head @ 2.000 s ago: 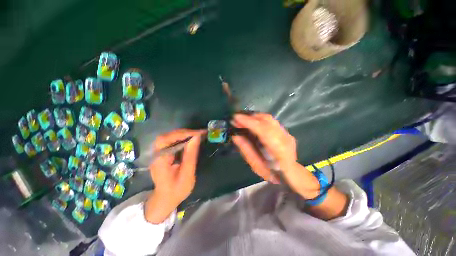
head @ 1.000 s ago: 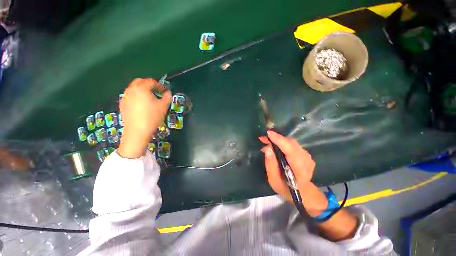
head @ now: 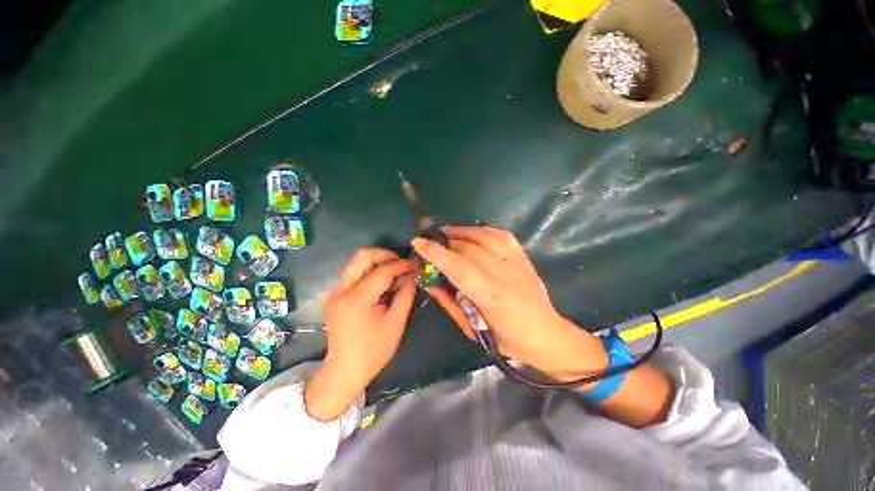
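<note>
A small teal-edged electronic module (head: 429,276) is between my two hands, mostly hidden by fingers. My left hand (head: 369,305) pinches it from the left; no tweezers can be made out. My right hand (head: 501,288) holds the black soldering iron (head: 413,197), tip pointing away up the bench, with its fingertips also close against the module. Many similar modules (head: 208,272) lie clustered on the green bench at left. One more module (head: 354,21) lies on the raised green surface at the top.
A beige pot (head: 581,88) with silvery bits stands at upper right, beside yellow tape (head: 568,11). A solder spool (head: 93,357) is at far left. Black equipment (head: 844,134) stands at right. The iron's black cable (head: 537,384) loops by my blue wrist band (head: 609,369).
My left hand has come back from the module cluster to the middle and meets my right hand around a module. The iron stays in my right hand. The camera view has shifted.
</note>
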